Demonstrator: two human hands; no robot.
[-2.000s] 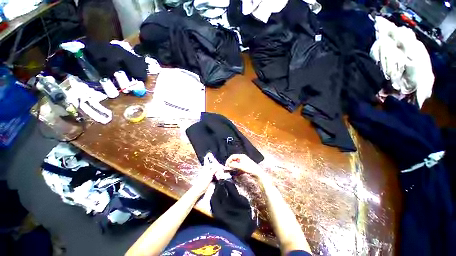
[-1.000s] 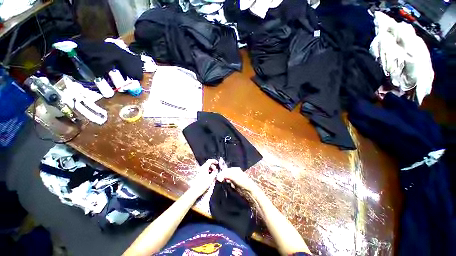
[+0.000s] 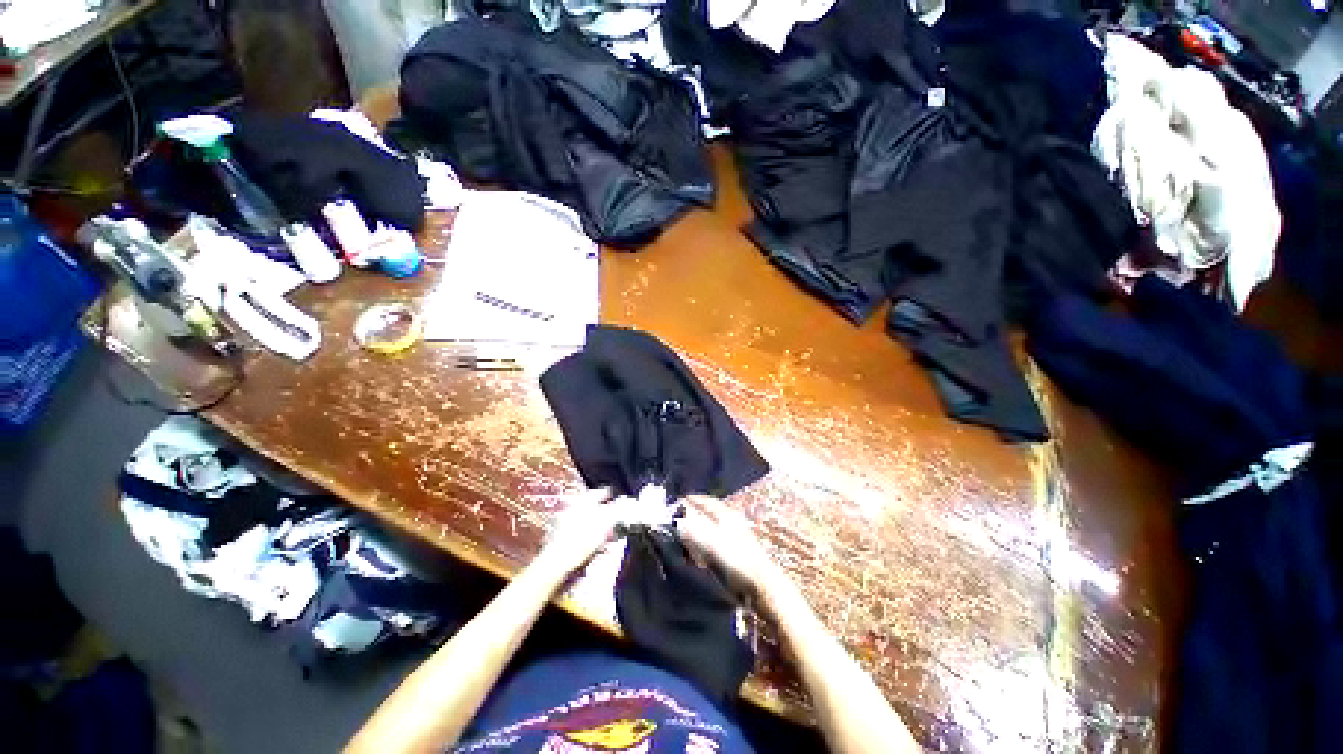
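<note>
A black cut-piece bundle [image 3: 648,405] lies near the table's front edge, its lower part hanging towards my body. A white tie strip [image 3: 648,508] goes across its gathered middle. My left hand [image 3: 589,519] is at the left end of the strip and my right hand [image 3: 713,533] is at its right side. Both hands are closed around the strip's ends over the bundle; the fingertips are small and blurred.
A white paper sheet [image 3: 516,273], a tape roll [image 3: 388,330] and thread cones [image 3: 348,233] are on the left. Black garment pieces [image 3: 913,192] cover the far side. A navy bundle [image 3: 1252,575] with a white tie is at right. Fabric scraps [image 3: 265,545] lie below the left edge.
My hands, earlier close together at the strip, have moved slightly apart, left and right. The strip now shows as a white bunch between them. The bundle stays in nearly the same place.
</note>
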